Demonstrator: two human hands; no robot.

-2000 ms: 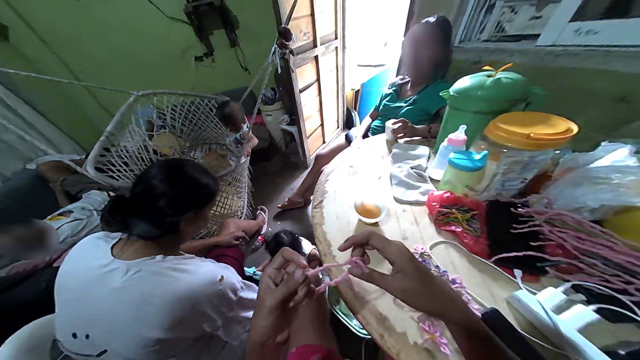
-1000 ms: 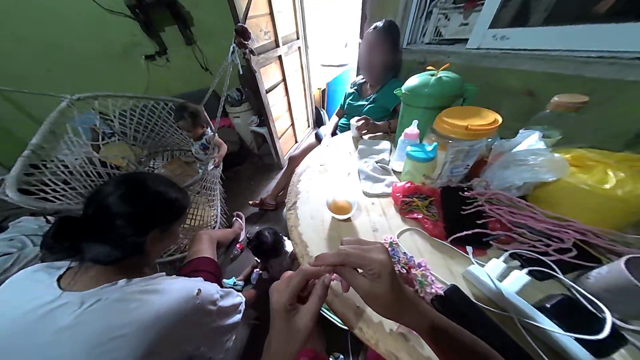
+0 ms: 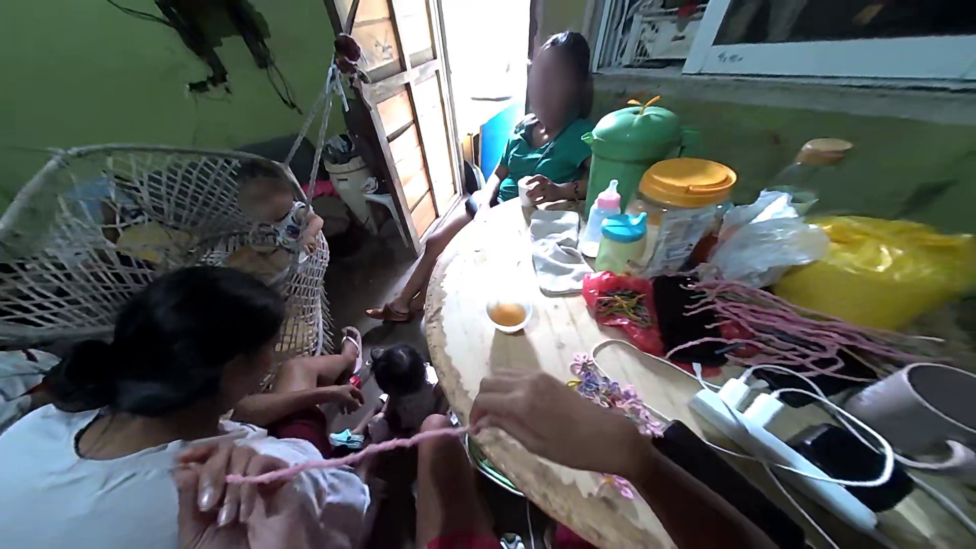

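A fuzzy pink strand (image 3: 366, 451) is stretched between my two hands. Its left end lies in the fingers of my left hand (image 3: 236, 488), low at the left of the view. My right hand (image 3: 549, 419), over the near edge of the round table, pinches the other end between thumb and fingers. Beside my right wrist lies a pile of small pink and purple loops (image 3: 610, 389). More pink strands (image 3: 808, 320) are heaped at the right of the table, next to a red plastic bag (image 3: 629, 305) of thin coloured pieces.
The wooden table (image 3: 473, 267) holds a small bowl (image 3: 508, 314), a grey cloth (image 3: 557, 252), a baby bottle (image 3: 602, 217), jars, a green jug (image 3: 633, 152), a power strip (image 3: 785, 457) with cables and a mug (image 3: 915, 408). People sit at left, below and across; a child is in the net hammock (image 3: 305, 305).
My hands were close together and are now far apart, the left one out to the left, with the pink strand drawn out between them. The view has shifted.
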